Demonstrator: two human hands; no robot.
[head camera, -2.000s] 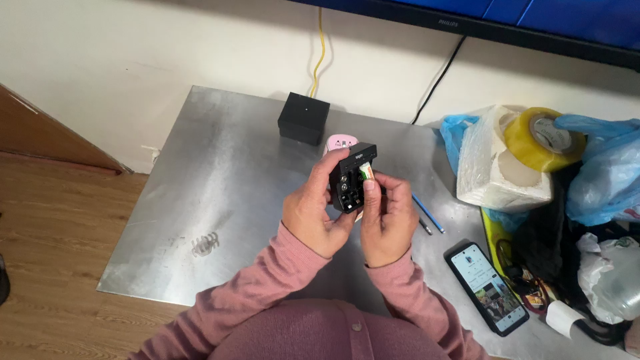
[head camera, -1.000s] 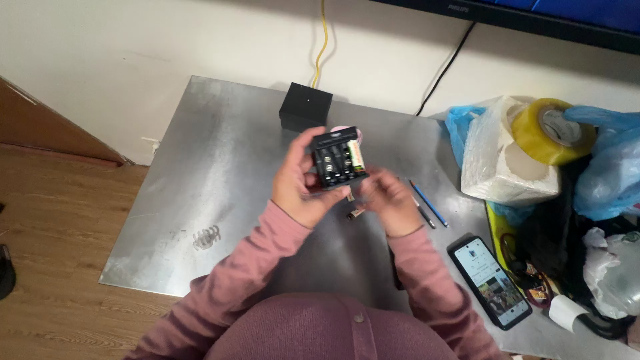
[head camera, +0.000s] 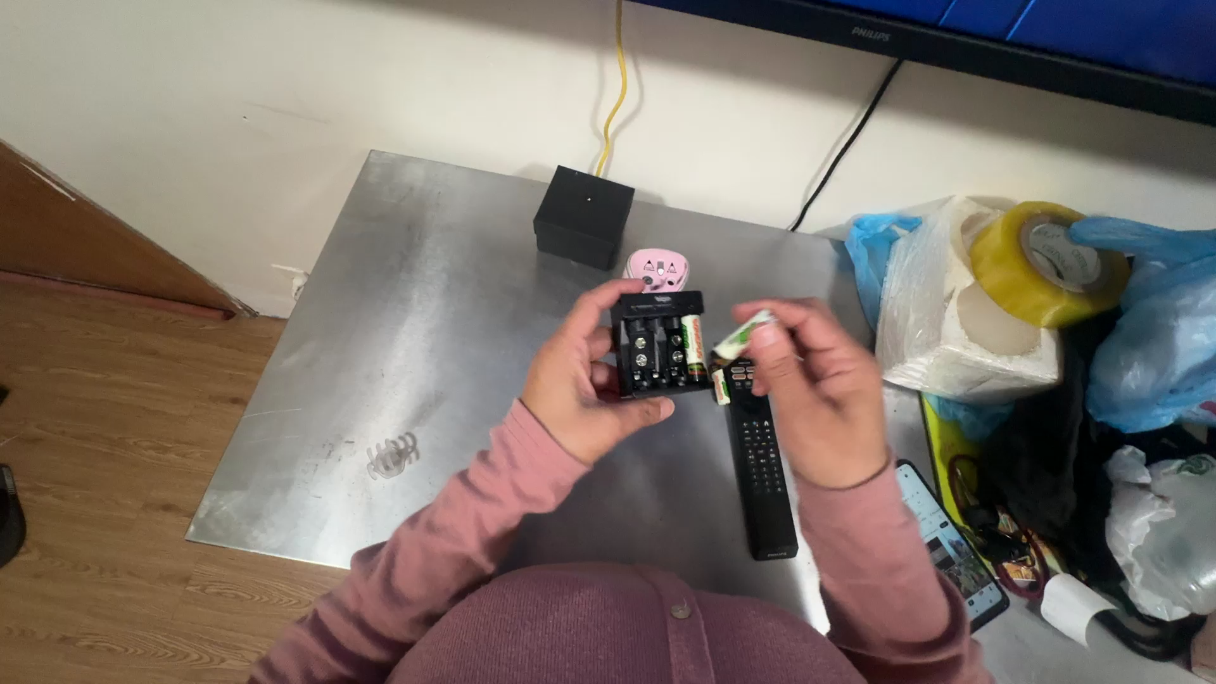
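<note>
My left hand (head camera: 584, 380) grips a black battery charger (head camera: 662, 306) by its left side, with the slots facing up. One white and green battery (head camera: 693, 348) lies in the rightmost slot, and metal contacts show in the slots to its left. To the right of the charger, my right hand (head camera: 817, 380) pinches another white and green battery (head camera: 744, 335) between thumb and fingers, apart from the charger. Below that hand a black remote control (head camera: 763, 475) lies on the metal table; another battery (head camera: 721, 387) shows near its upper end. A pink plug adapter (head camera: 656, 270) is just behind the charger.
A black box (head camera: 581, 218) with a yellow cable (head camera: 619, 85) stands near the wall. At right are wrapped paper rolls (head camera: 936, 304), yellow tape (head camera: 1007, 275), blue plastic bags (head camera: 1154, 332) and a lit phone (head camera: 959, 560). A television (head camera: 912, 43) overhangs the back edge.
Two seconds ago both hands were together at the charger. My right hand has since come away to the right and now holds a battery. The remote control has come into sight.
</note>
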